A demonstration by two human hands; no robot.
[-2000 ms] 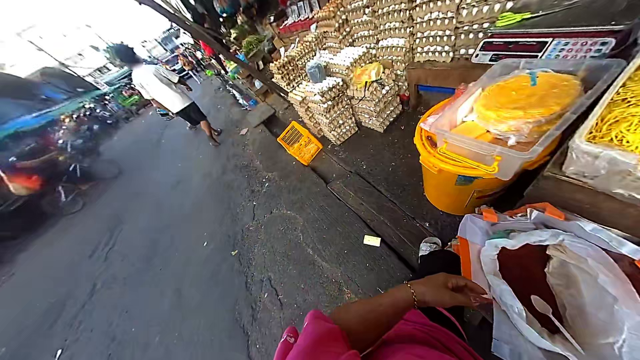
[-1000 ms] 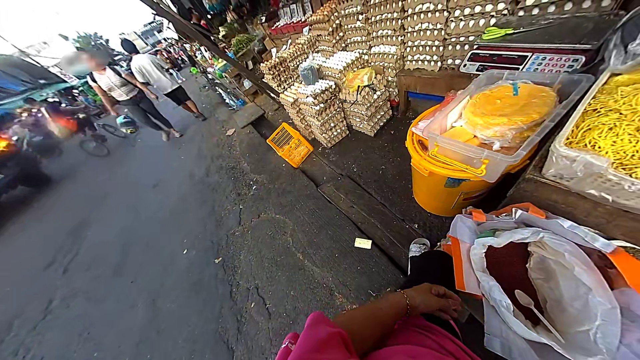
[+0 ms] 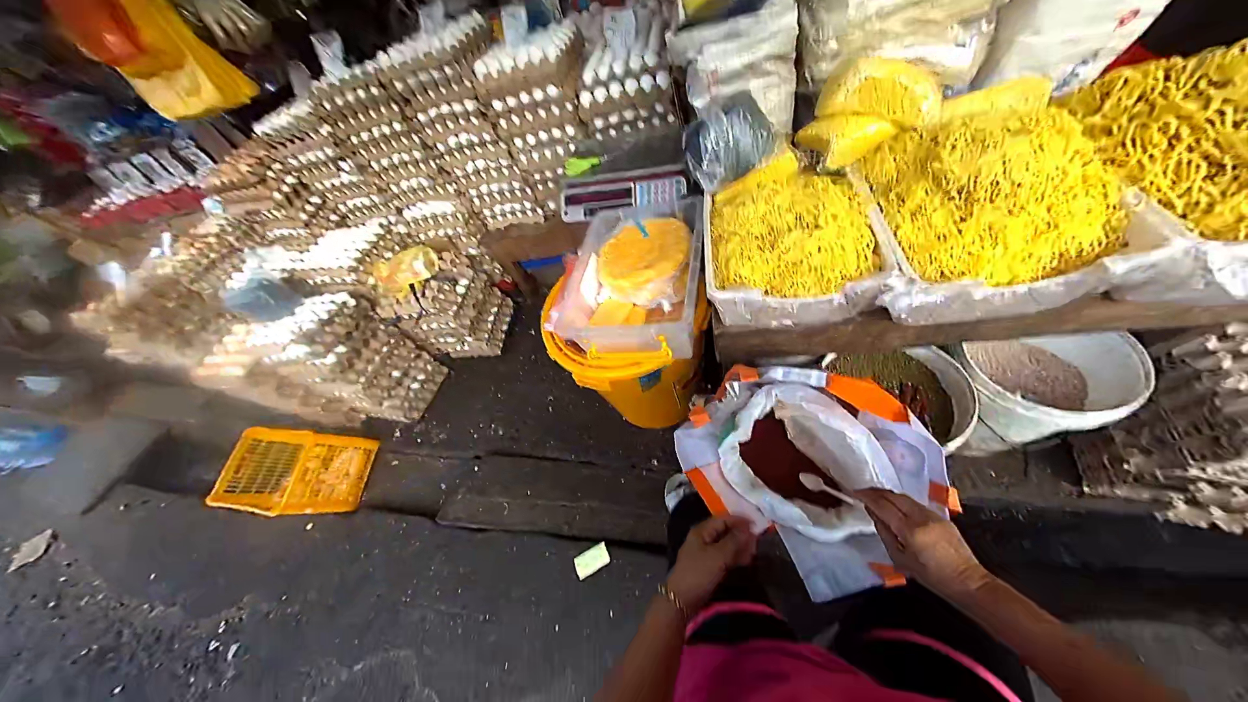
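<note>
A white bag with orange trim (image 3: 853,565) stands open in front of me, lined with a white plastic bag (image 3: 838,444). Dark reddish-brown powder (image 3: 780,463) lies inside the liner. My right hand (image 3: 921,536) is at the bag's right side, its fingers closed on the handle of a white plastic spoon (image 3: 824,487) whose bowl is over the powder. At the bag's lower left edge is my left hand (image 3: 712,561), fingers curled; whether they pinch the bag's edge is not clear.
Yellow noodles (image 3: 1004,195) fill trays on a wooden ledge. Below stand white tubs (image 3: 1102,414). A yellow bucket (image 3: 653,395) bears a clear plastic box (image 3: 634,331). Stacked egg trays (image 3: 439,146), a digital scale (image 3: 624,193), an orange plastic crate (image 3: 292,473) and a paper scrap (image 3: 591,561) are left.
The view has swung right. My right hand has come into view and holds the spoon, which earlier lay in the bag with no hand on it.
</note>
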